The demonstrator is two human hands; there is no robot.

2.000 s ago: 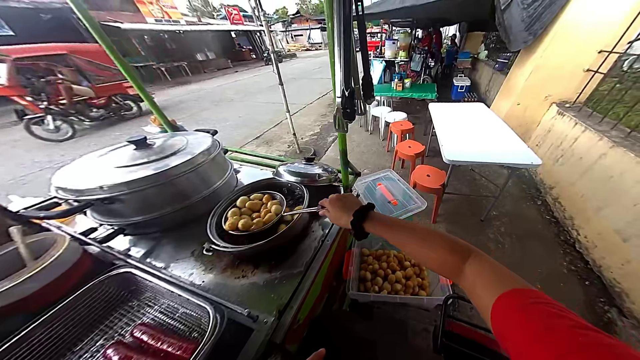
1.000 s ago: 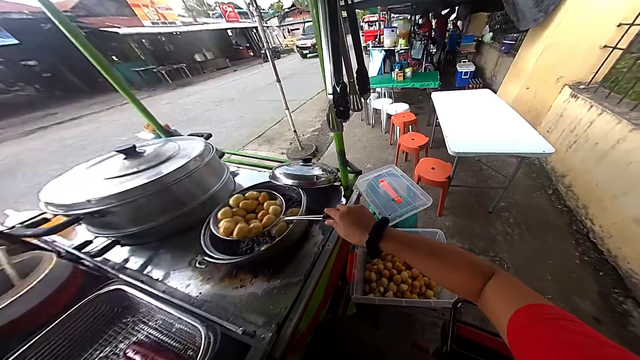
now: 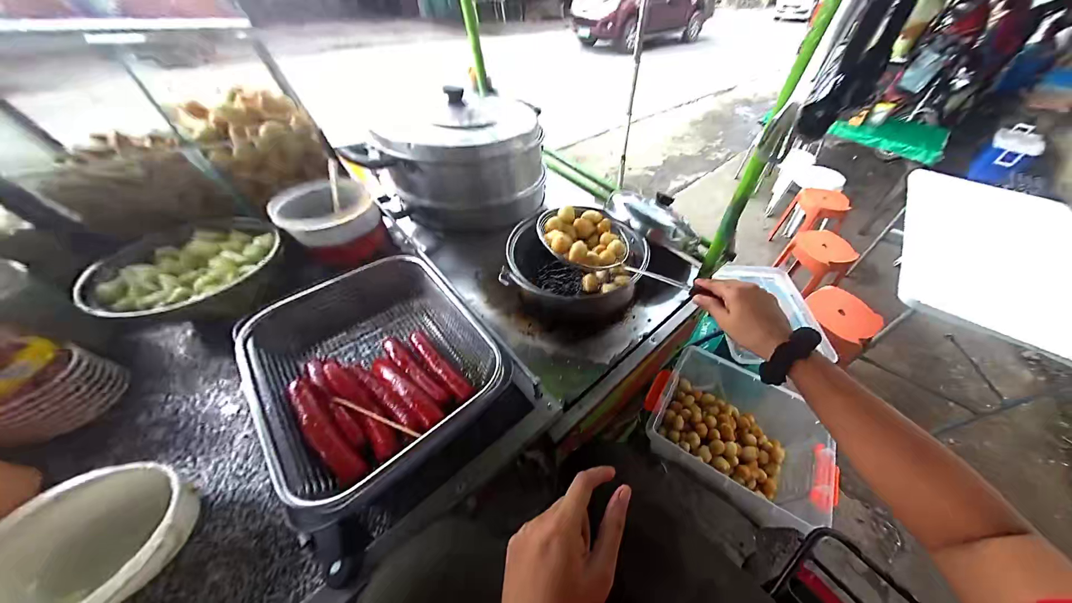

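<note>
My right hand (image 3: 744,314) grips the dark handle of a strainer (image 3: 662,276) whose bowl holds fried balls (image 3: 584,236) above a wok (image 3: 536,293) of dark oil; a few more balls lie in the wok's right side. At the bottom centre my left hand (image 3: 569,540) is raised with fingers apart, holding nothing. Left of it, a metal wire tray (image 3: 272,419) holds several red sausages (image 3: 327,431) and a wooden skewer (image 3: 377,416). Below my right forearm, a clear plastic box (image 3: 804,494) contains many small brown balls (image 3: 720,437).
A lidded steamer pot (image 3: 465,159) stands behind the wok. At left are a bowl of pale green food (image 3: 188,272), a white tub (image 3: 322,213), a pail (image 3: 167,536) and a glass display case (image 3: 151,92). A green pole (image 3: 766,142), orange stools (image 3: 842,314) and a white table (image 3: 980,260) are at right.
The view has swung left and down, bringing in the sausages and my left hand. My right hand still holds the strainer over the wok. A dark red vehicle now shows on the road.
</note>
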